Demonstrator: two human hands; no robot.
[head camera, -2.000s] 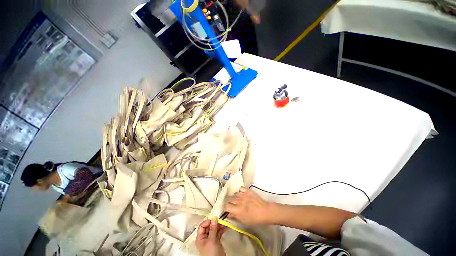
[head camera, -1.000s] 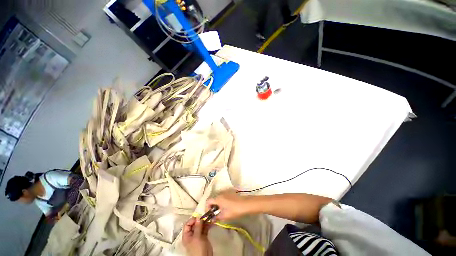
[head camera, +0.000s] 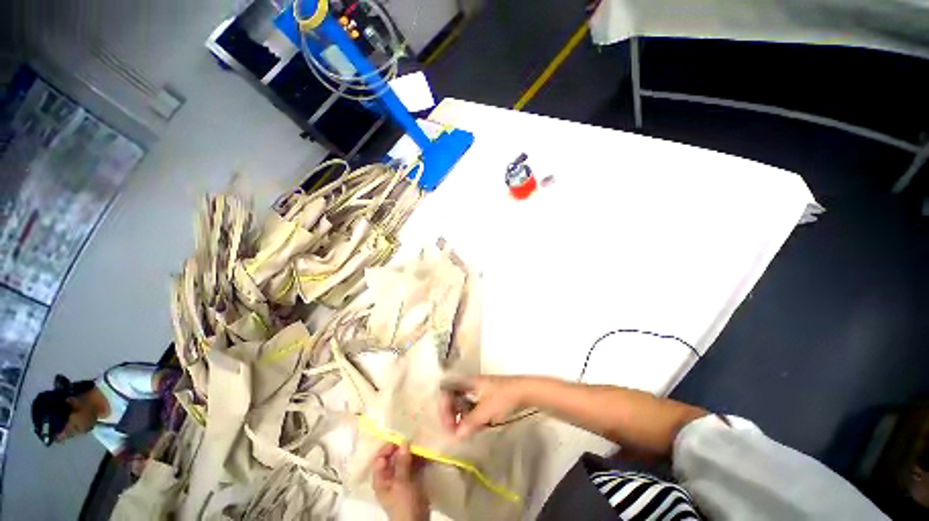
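Observation:
A beige tote bag lies at the table's near side, with a yellow strip along its edge. My left hand pinches the bag's edge at the yellow strip. My right hand is a little above and right of it, blurred, with the dark thread snips in its fingers. The snips are apart from the yellow strip. A thin black cord runs from near my right hand over the white table.
A pile of beige bags covers the table's left part. A blue stand and a red container with a metal top are at the far side of the white table. A person is at the lower left.
My right hand with the snips has moved away from my left fingers, up and right. The bag's yellow edge lies more spread out. The cord has shifted and curves more. The camera view has shifted slightly.

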